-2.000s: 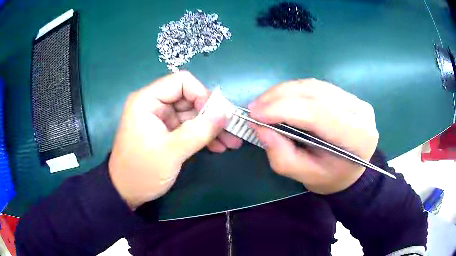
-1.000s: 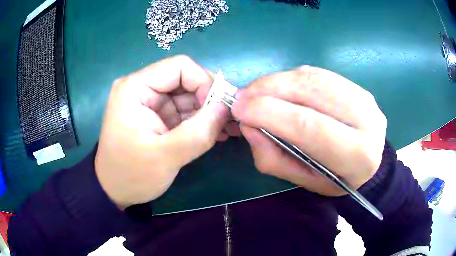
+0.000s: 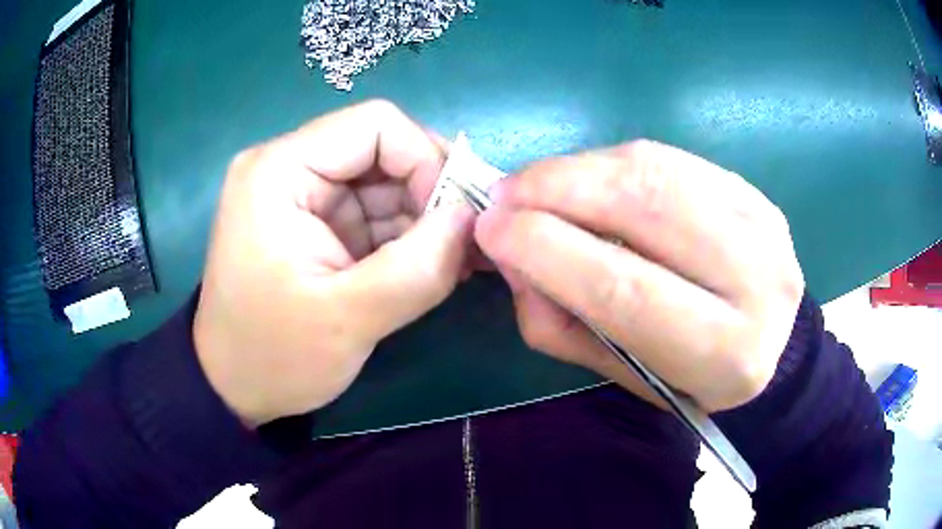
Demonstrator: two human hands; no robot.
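Note:
My left hand grips a white watch strap between thumb and fingers. The strap's wider connector end points up between my two hands, and small dark openings show on it. My right hand holds silver tweezers. The tweezer tips are at the face of the connector end, and the rear end sticks out below my right hand. The rest of the strap is hidden by my fingers. Whether the tips hold a tiny part is too small to tell.
A heap of small silvery parts lies at the top on the green mat. A dark sheet of tiny parts with white tape ends lies at left. A sliver of black parts shows at the top edge. A dark item lies far right.
The tweezers have tilted steeper, with their tips moved from the strap's ridged side onto its connector end. The ridges are now hidden. The heaps and sheet have shifted towards the picture's top and left.

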